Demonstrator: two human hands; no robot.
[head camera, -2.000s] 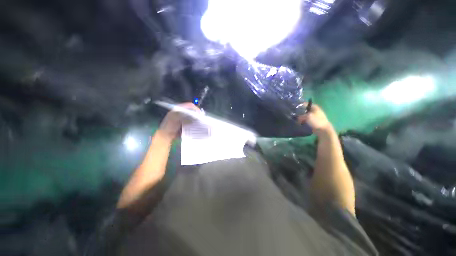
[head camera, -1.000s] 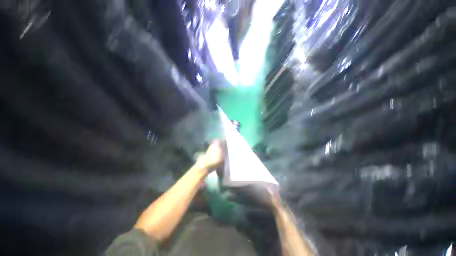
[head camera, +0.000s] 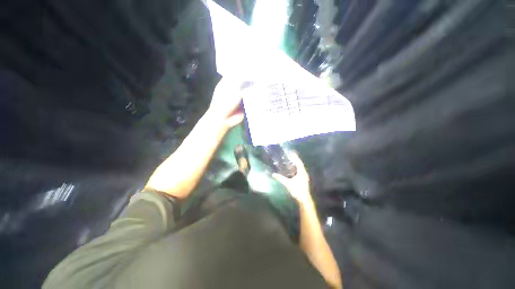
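Observation:
A white printed sheet (head camera: 293, 110) with table lines is held up in front of me, bent, its upper left part overexposed. My left hand (head camera: 228, 101) grips its left edge; the fingers are partly washed out. My right hand (head camera: 295, 176) is lower, below the sheet, closed around a dark, shiny, plastic-covered thing (head camera: 279, 160). The upper part of that thing is hidden behind the sheet, and blur leaves unclear what it is.
Dark, glossy covered garments hang in blurred rows on the left (head camera: 84, 101) and right (head camera: 429, 113). A shiny green floor (head camera: 262, 178) runs between them. A dark shoe (head camera: 241, 158) shows below the sheet.
The sheet has risen and opened out, showing its printed side. My left hand has moved up with it. My right hand now shows below the sheet with the dark shiny thing.

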